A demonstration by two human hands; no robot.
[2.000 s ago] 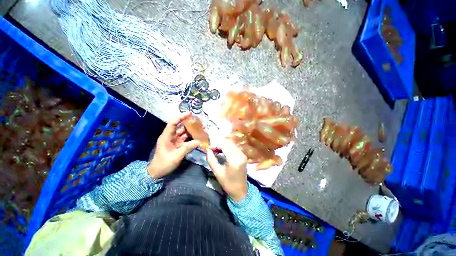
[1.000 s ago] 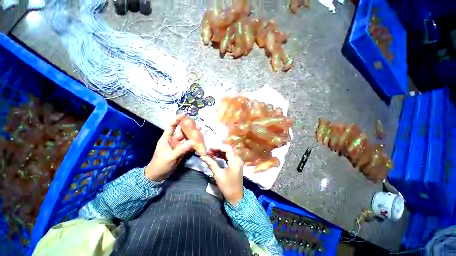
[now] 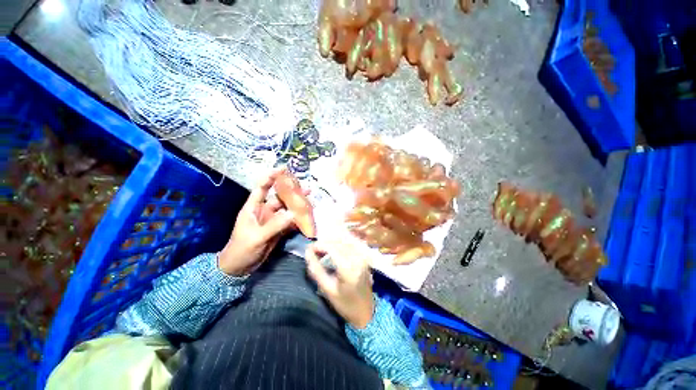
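Note:
My left hand [image 3: 256, 228] holds one translucent orange-brown piece [image 3: 295, 201] between thumb and fingers, above the table's near edge. My right hand [image 3: 345, 278] is just right of the piece's lower end, with fingers bent; something small and pale seems to show at its fingertips, too blurred to name. A heap of like orange pieces [image 3: 397, 199] lies on a white sheet [image 3: 417, 277] right of my hands. Dark round discs [image 3: 304, 145] lie beyond my left hand.
Pale cord hanks [image 3: 191, 84] lie at the upper left. More orange pieces lie at the back [image 3: 374, 42] and in a row [image 3: 546, 225]. A small black tool [image 3: 472, 248], white tub [image 3: 595, 321], large blue crate [image 3: 99, 251], blue tray [image 3: 458, 335] and stacked blue crates [image 3: 649, 228] surround me.
My left hand still holds the piece. My right hand's fingertips, which were at the piece's lower end, have moved slightly down and away from it. The view has shifted slightly.

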